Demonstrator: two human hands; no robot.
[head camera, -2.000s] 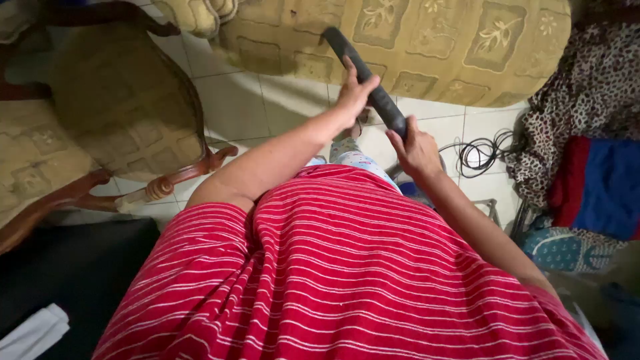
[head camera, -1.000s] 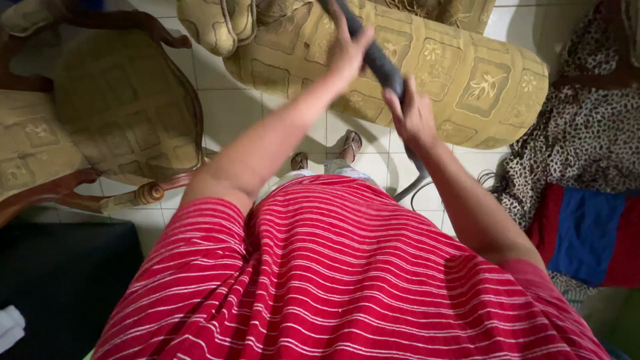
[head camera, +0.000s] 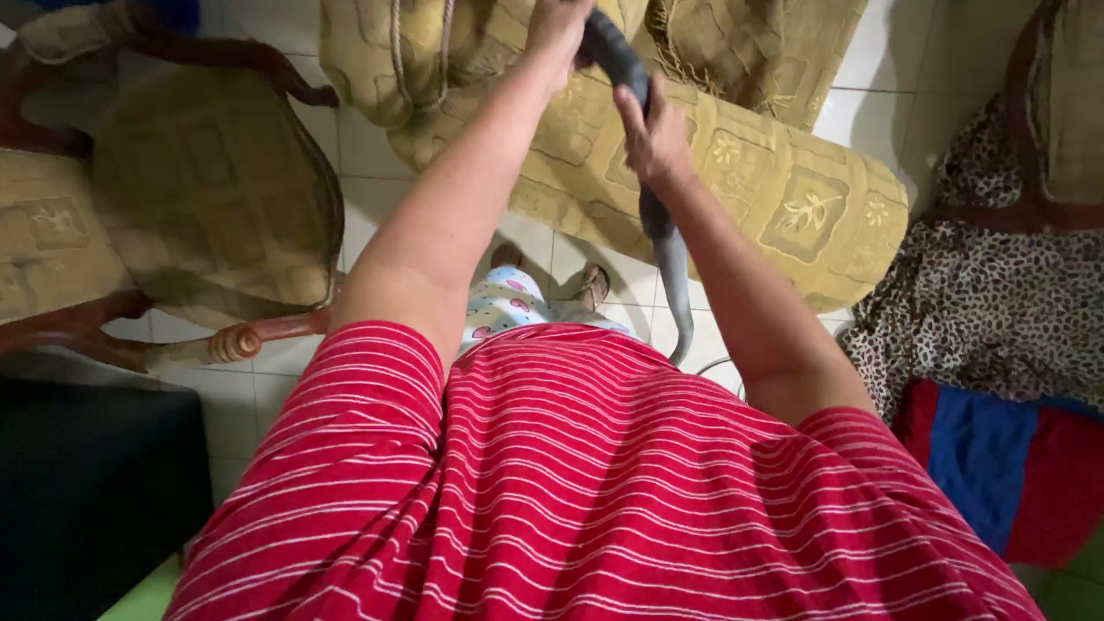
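A long dark handheld object (head camera: 623, 62), perhaps a handheld appliance, runs from the top centre down past both hands; its upper end is cut off or hidden. My left hand (head camera: 559, 36) is closed around its upper part, near the top edge of the view. Lower on the same object is my right hand (head camera: 657, 134), with its fingers wrapped around it. Below that hand a grey, tapering cord or sleeve (head camera: 674, 280) hangs down towards the floor. Behind the object lies a sofa armrest or bolster in patterned gold-green fabric (head camera: 798, 203).
A carved wooden chair (head camera: 216, 190) with patterned upholstery stands at left, above a black box-like piece (head camera: 95, 466). Leopard-print cloth (head camera: 1009, 302) and a red and blue cloth (head camera: 983, 457) lie at right. My sandalled feet (head camera: 593, 285) are on the tiled floor (head camera: 578, 259). A twisted rope (head camera: 444, 52) hangs at upper left.
Both hands have moved up and away from my body with the dark object, which now points more steeply. The grey tapering part beneath my right hand shows more fully.
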